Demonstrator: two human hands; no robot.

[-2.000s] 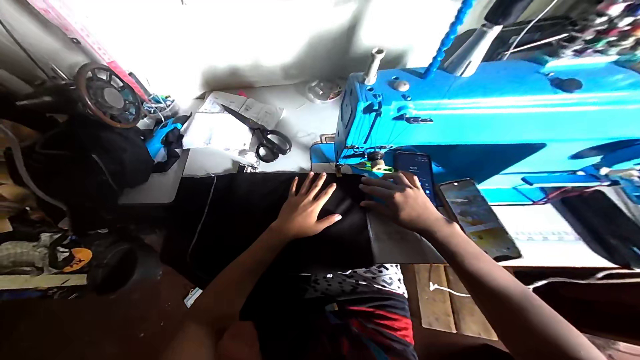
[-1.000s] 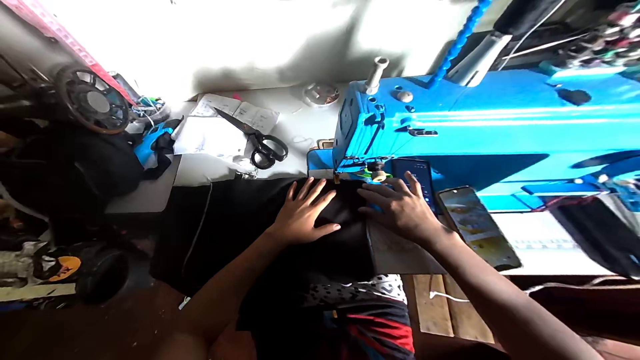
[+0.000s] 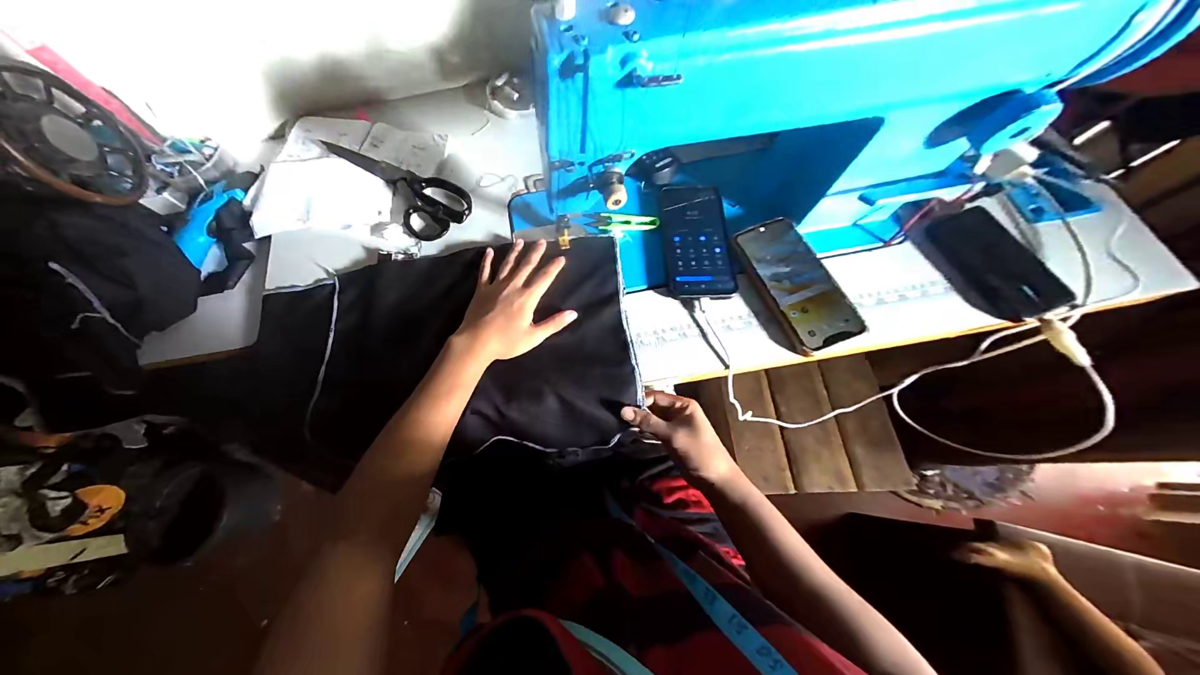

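Black fabric (image 3: 403,347) with pale overlocked edges lies across the front of the table and reaches the needle area of a blue sewing machine (image 3: 750,56). My left hand (image 3: 511,305) rests flat on it with fingers spread, just left of and below the presser foot (image 3: 563,232). At the fabric's lower right corner, my right hand (image 3: 675,427) pinches the edge between thumb and fingers. Green-lit thread snips (image 3: 628,222) are beside the needle area.
Black-handled scissors (image 3: 436,206) lie on papers (image 3: 323,192) behind the fabric. Two phones, one dark-screened (image 3: 696,244) and one bright-screened (image 3: 802,286), sit right of the needle. A white cable (image 3: 816,417) hangs past the table edge. Another person's foot (image 3: 1017,558) shows at lower right.
My right hand has moved from beside the needle area down to the fabric's lower right corner and now grips its edge. My left hand stays spread on the fabric. The view is closer and shifted right.
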